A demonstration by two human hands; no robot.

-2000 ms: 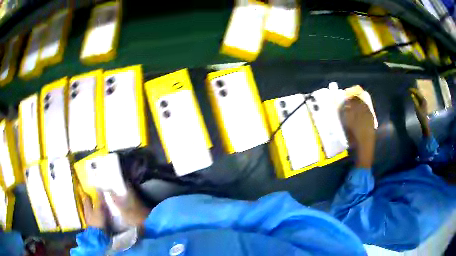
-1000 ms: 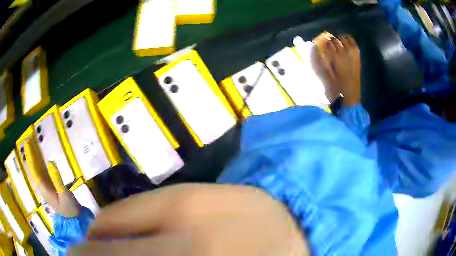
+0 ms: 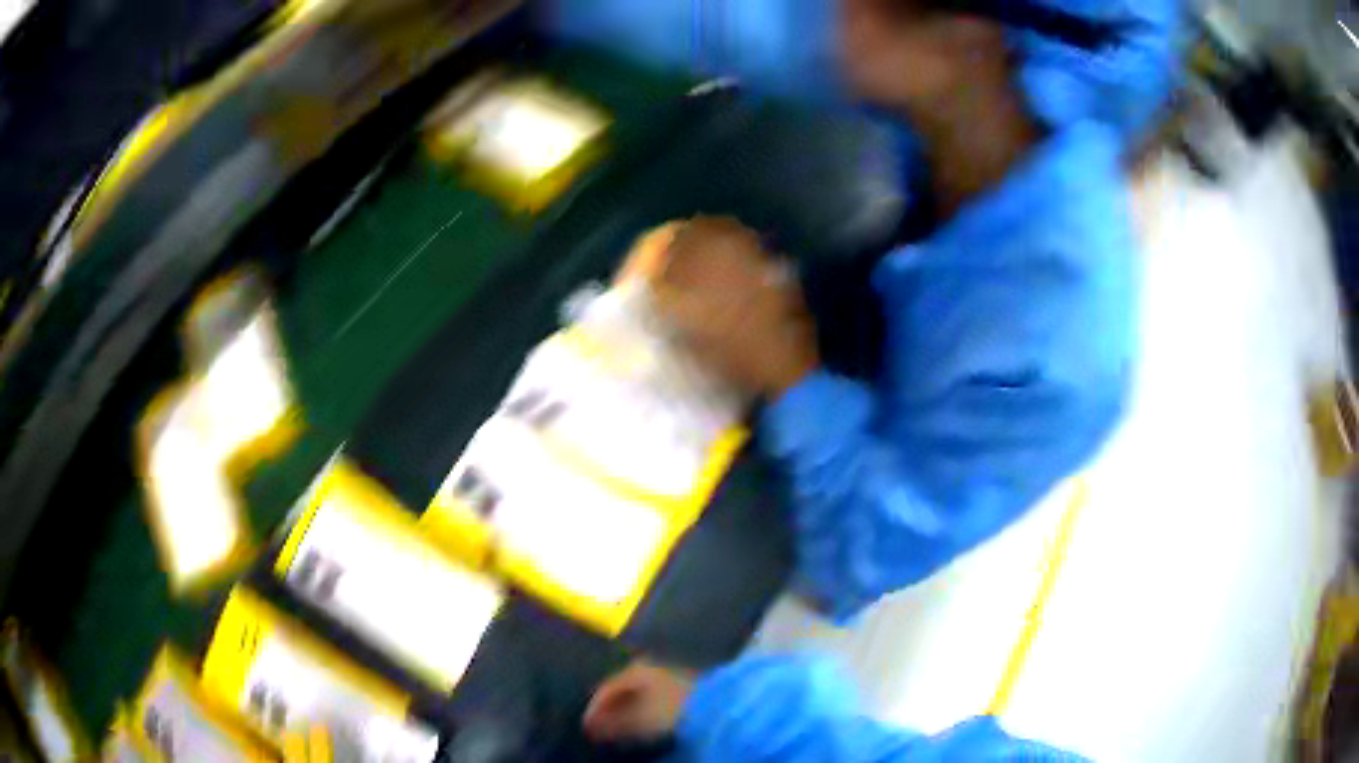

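The frame is strongly blurred. My right hand (image 3: 638,704) shows at the bottom centre, beside the boxed phones, fingers seemingly curled; I cannot tell if it holds anything. Small yellow shapes at the lower left edge may be the capped fingertips of my left hand; the rest of it is out of the picture. A yellow box with a pale phone (image 3: 395,574) lies left of centre on the dark mat. Below it, another pale phone (image 3: 306,689) lies on a yellow box. Two more boxed phones (image 3: 581,540) lie side by side at the centre.
A neighbouring person in a blue smock (image 3: 991,358) is at the right, with a hand (image 3: 730,298) on whitish material at the upper end of the centre boxes. More yellow boxes (image 3: 194,499) lie on the green belt (image 3: 395,276). A white surface (image 3: 1192,522) fills the right.
The view has swung right, and the boxes now slant at lower left. The large hand close to the camera a second ago is gone from there. The neighbour's hand stays by the same boxes.
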